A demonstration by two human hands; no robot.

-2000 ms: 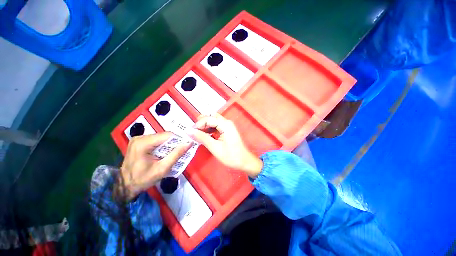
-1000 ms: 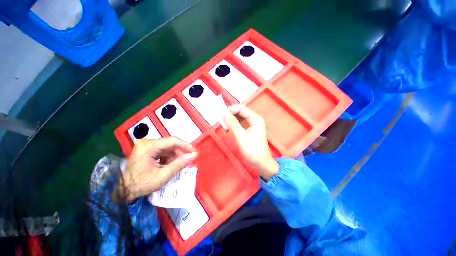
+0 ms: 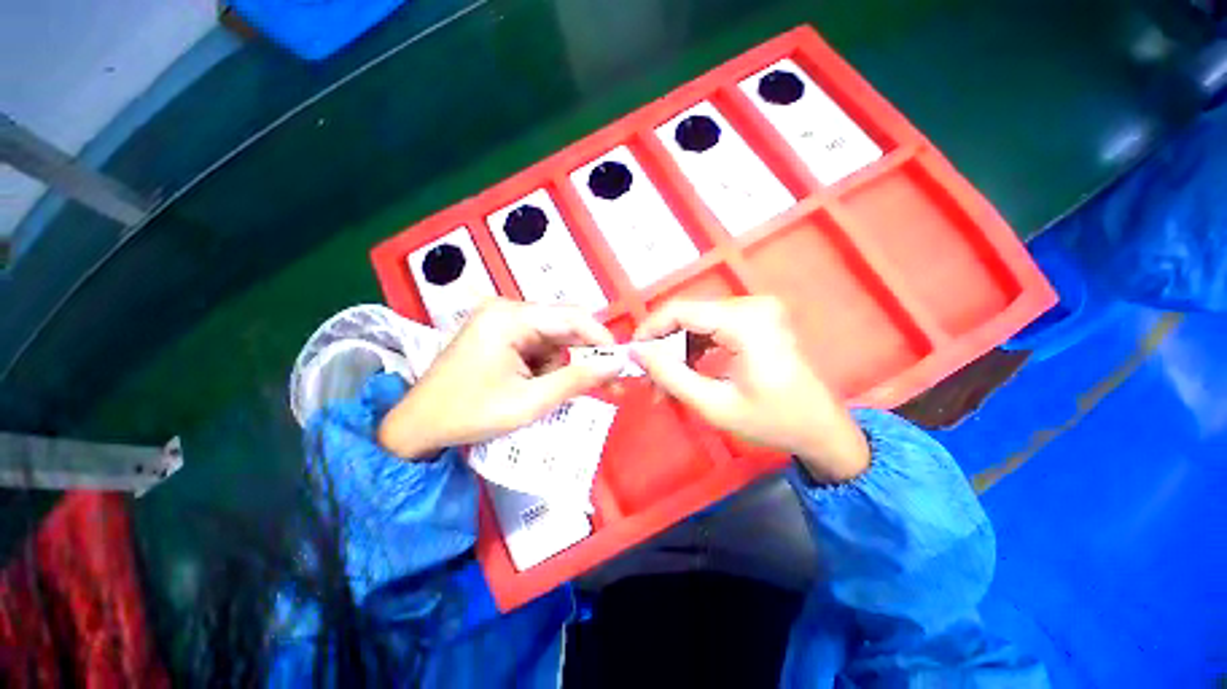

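My left hand (image 3: 505, 370) pinches the white label strip (image 3: 549, 451), which hangs below it over the red tray (image 3: 942, 353) and a white unit at the tray's near left. My right hand (image 3: 760, 377) meets it fingertip to fingertip; a small whitish piece (image 3: 633, 353) lies between the fingertips. Whether both hands grip the same piece is hard to tell. The back row of the tray holds several white units (image 3: 733, 175), each with a black round spot (image 3: 698, 132) at its far end. The strip's coil (image 3: 353, 353) lies behind my left wrist.
The tray rests on a dark green glossy surface (image 3: 538, 81). Red ribbed trays (image 3: 88, 592) are at the lower left, near a pale metal bar (image 3: 94, 463). Part of a blue stool (image 3: 312, 20) shows at the top left. Blue cloth (image 3: 1177, 222) is at the right.
My right hand has moved from over the back-row units to my left fingertips. The view has shifted, so the tray appears farther right and the strip's coil now shows at the left.
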